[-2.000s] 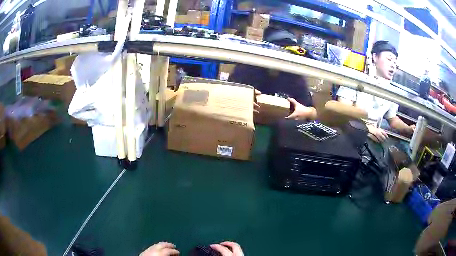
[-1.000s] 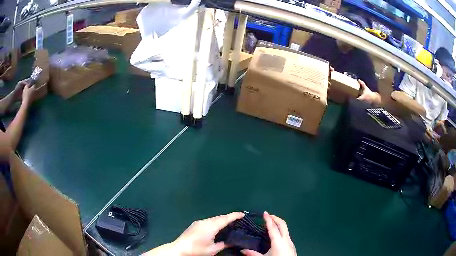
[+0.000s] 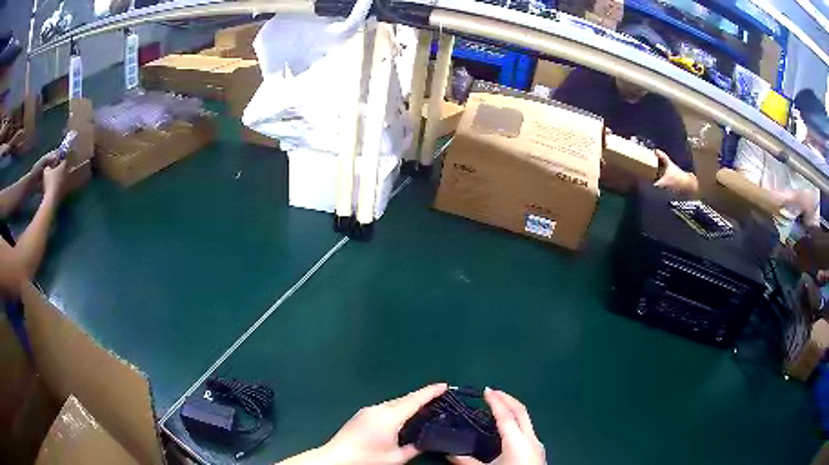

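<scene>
A black power adapter with its thin black cord looped in a bundle is between my two hands at the bottom centre. My left hand holds its left side, and my right hand holds its right side. Both hands are bare, and their fingertips are near the top of the cord bundle. A second black power adapter with a looped cord lies on the dark green mat at the lower left, untouched.
An open carton stands lower left. A closed carton, white sack, frame posts and black electronic unit stand further back. A box of clear bags is at left. Other people's hands are at left and behind the closed carton.
The view has swung left and down since the earliest frame, bringing both hands and the second adapter into fuller view. Over the last second, my hands and the held adapter have barely moved.
</scene>
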